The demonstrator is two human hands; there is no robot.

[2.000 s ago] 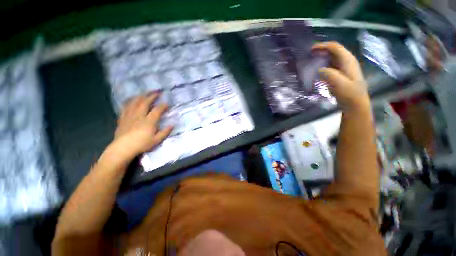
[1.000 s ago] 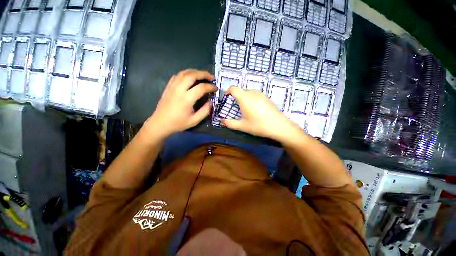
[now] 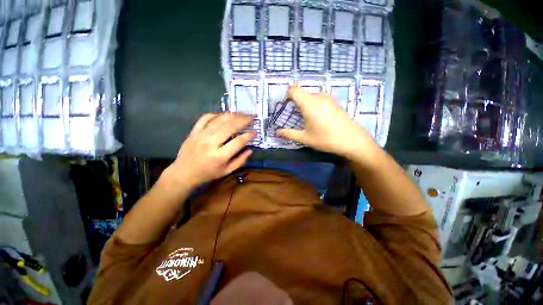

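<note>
The housing tray (image 3: 387, 89) lies in front of me with rows of phone front housings. The upper row of housings (image 3: 278, 50) shows dark key grids below pale windows. My right hand (image 3: 324, 122) holds a keypad (image 3: 287, 118) at its fingertips, tilted, over the second pocket from the left in the nearest row. My left hand (image 3: 217, 146) rests with its fingertips on the lower part of the leftmost housing (image 3: 245, 98) of that row, where part of a key grid shows; whether it grips anything is hidden. Housings farther right in the row look pale below their windows.
Another housing tray (image 3: 112, 89) lies at left. A shiny dark purplish keypad tray stack (image 3: 476, 89) lies at right. A white bench machine (image 3: 443, 193) stands below the bench edge at right. Yellow-handled pliers (image 3: 30, 277) are at lower left.
The view has turned and shifted. My right hand with a keypad has moved from the leftmost pocket of the nearest row to the second pocket. My left hand has come over the leftmost housing.
</note>
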